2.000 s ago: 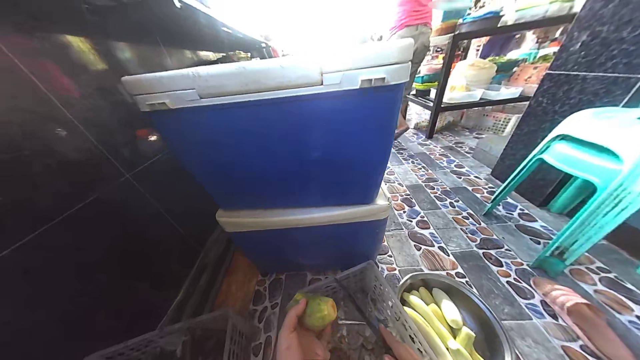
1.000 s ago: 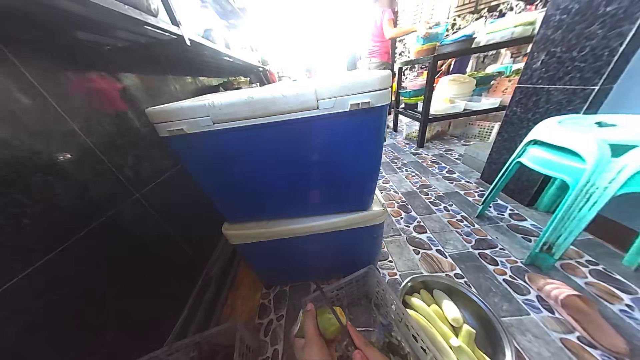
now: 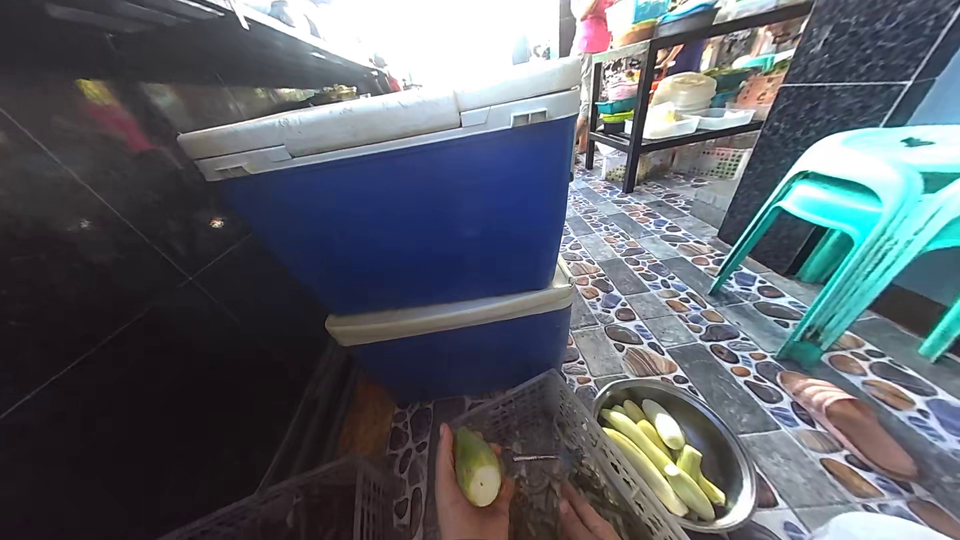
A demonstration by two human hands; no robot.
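Observation:
My left hand (image 3: 474, 499) holds a green, partly peeled vegetable (image 3: 478, 469), its pale cut end facing me, over a grey plastic crate (image 3: 551, 397). Peelings (image 3: 600, 484) lie in the crate. To its right, my right hand (image 3: 585, 517) is low in the frame, with a thin blade-like tool (image 3: 536, 457) just beyond its fingers; the grip on it is blurred and partly hidden. Beside the crate, a round steel basin (image 3: 739, 480) holds several peeled, pale yellow-green long vegetables (image 3: 645, 442).
Two blue coolers (image 3: 420, 217) with white lids are stacked ahead. Turquoise plastic stools (image 3: 862, 187) stand on the right, near a foot (image 3: 847, 420). Another crate (image 3: 330, 487) is at lower left. A person (image 3: 592, 34) stands by a black rack (image 3: 637, 127) behind.
The tool was against the vegetable a second ago and is now apart from it. My right hand has moved away to the right. The vegetable's pale cut end now faces the camera.

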